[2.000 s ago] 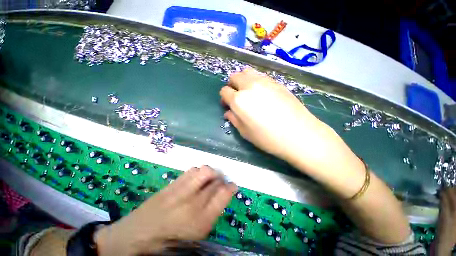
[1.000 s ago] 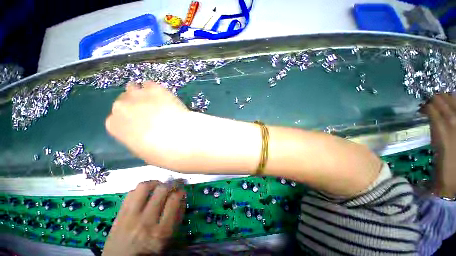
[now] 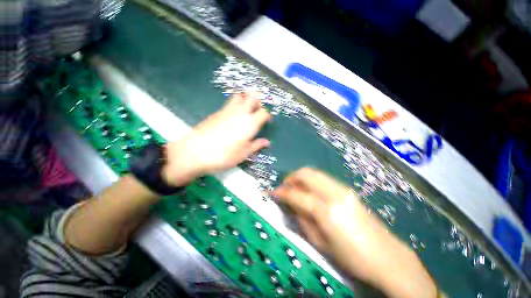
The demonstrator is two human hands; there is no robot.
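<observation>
Small silver metal parts (image 3: 372, 169) lie in a long heap along the far side of the dark green trough (image 3: 169, 64). A smaller cluster (image 3: 263, 169) lies near the inner rail. My left hand (image 3: 209, 139), with a black wristband, reaches over the rail; its fingertips are at the heap's near edge, thumb apart, no part visible in it. My right hand (image 3: 343, 227) is bent over the inner rail, fingertips beside the small cluster; blur hides whether it holds a part. Green circuit boards (image 3: 233, 233) with upright capacitors run below both hands.
The pale inner rail (image 3: 148, 102) separates trough and boards. Beyond the trough's raised metal edge, a white shelf (image 3: 268, 38) holds a blue tray (image 3: 326, 84), a blue lanyard (image 3: 416, 152) and a second blue tray (image 3: 508, 237). Another person's striped sleeve (image 3: 52, 29) is at upper left.
The view has turned, and the boards now run diagonally. My left hand has moved from over the boards to the heap. My right hand has drawn back from the heap to the inner rail.
</observation>
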